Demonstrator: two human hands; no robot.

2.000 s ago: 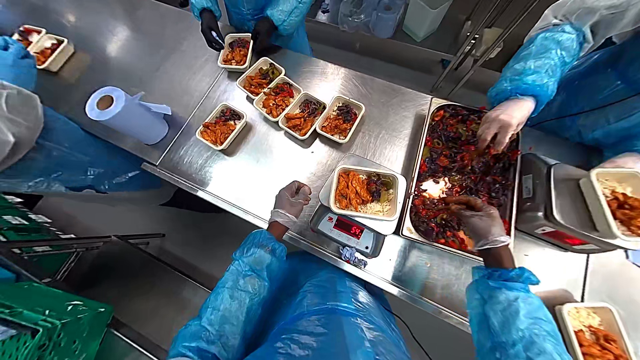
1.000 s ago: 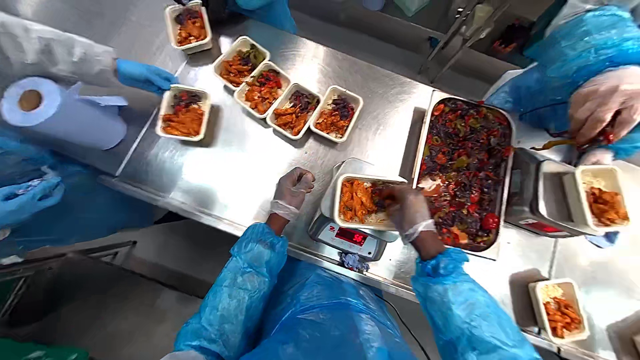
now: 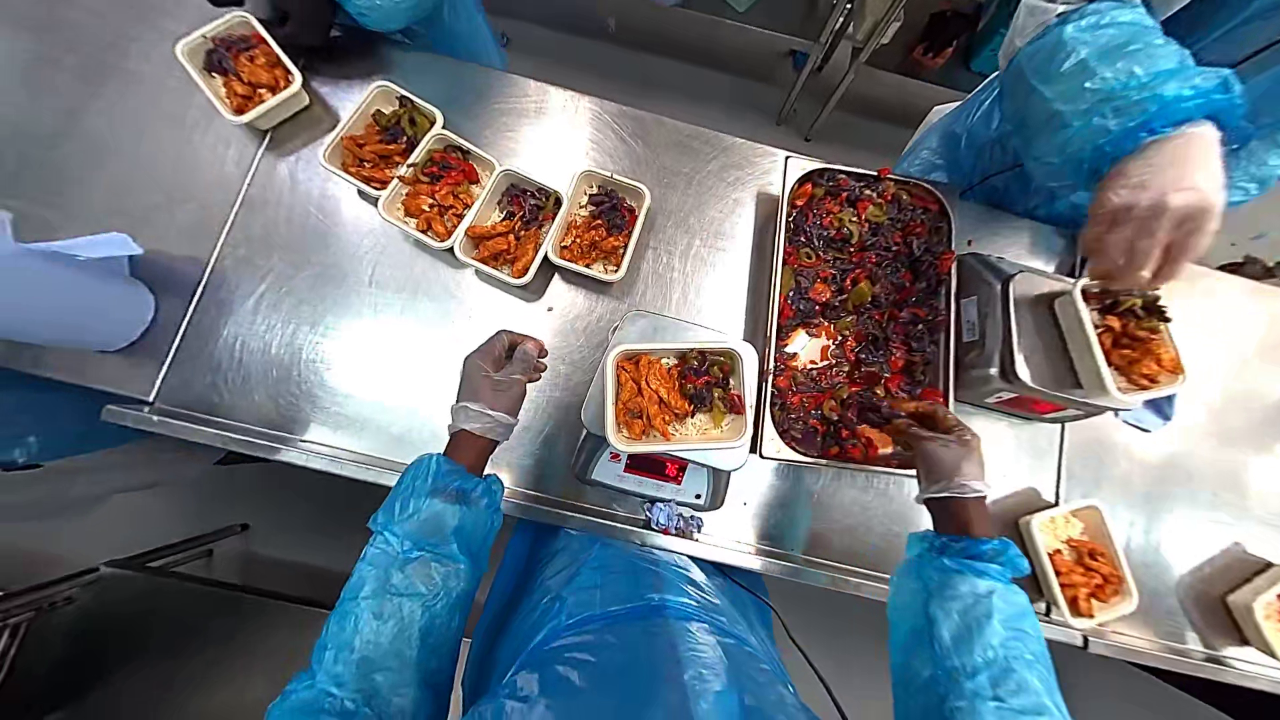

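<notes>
My left hand, in a clear glove, rests above the steel table left of the scale; its fingers are curled with nothing visible in them. On the digital scale sits a meal tray of rice, orange-sauced meat strips and mixed vegetables. My right hand, also gloved, dips its fingertips into the lower right corner of a deep steel pan of cooked red cabbage and peppers. Whether its fingers grip any vegetables is hidden.
Several filled trays stand at the back left. A paper roll lies far left. Across the table, a co-worker's gloved hand is over a tray on a second scale. Another tray stands lower right. A crumpled wrapper lies at the edge.
My right hand has moved from the tray on the scale to the vegetable pan. Vegetables now show beside the meat in that tray. The co-worker's hand has moved over the tray on the second scale.
</notes>
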